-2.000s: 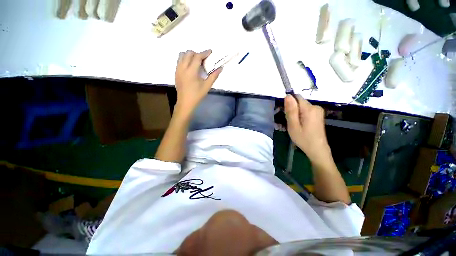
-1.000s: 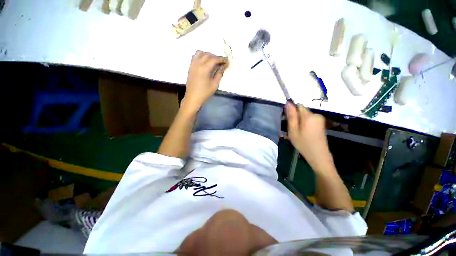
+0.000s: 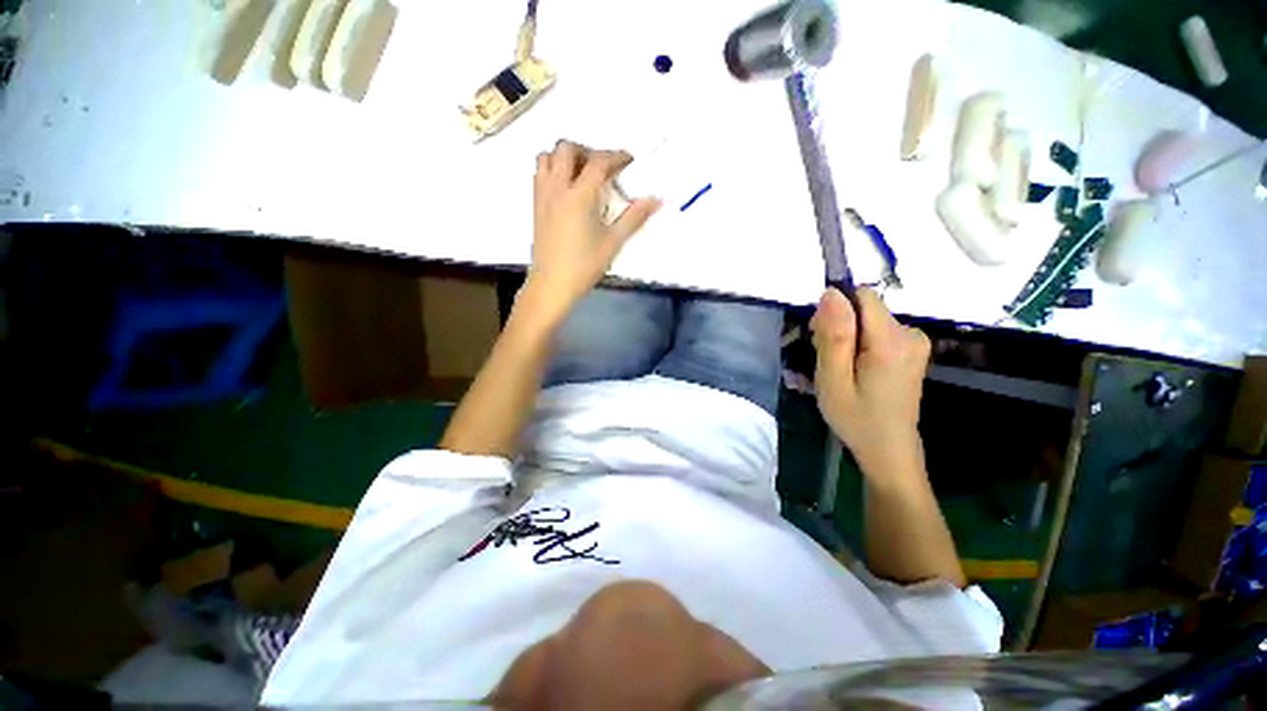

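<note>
My right hand (image 3: pixel 871 364) grips the long dark handle of a hammer (image 3: pixel 820 181). Its silver double-faced head is raised over the bench at the upper middle. My left hand (image 3: pixel 577 222) is at the bench's front edge, thumb and fingers curved around a pale piece (image 3: pixel 618 203). The piece almost blends into the white surface, so its shape and the exact grip are hard to see. A thin dark-blue sliver (image 3: pixel 696 197) lies just right of my left hand. A beige housing with a dark window (image 3: pixel 510 92) lies beyond my left hand.
Cream housings lie at the upper left (image 3: pixel 359 47) and on the right (image 3: pixel 978 218). A blue item (image 3: pixel 875 250) lies right of the hammer handle. Green board strips (image 3: pixel 1059 264) lie at the far right. A small black round part (image 3: pixel 663 64) lies near the hammer head.
The hammer head was low over the bench a second ago and is now raised and farther from me. The fingers of my left hand have spread from a closer pinch.
</note>
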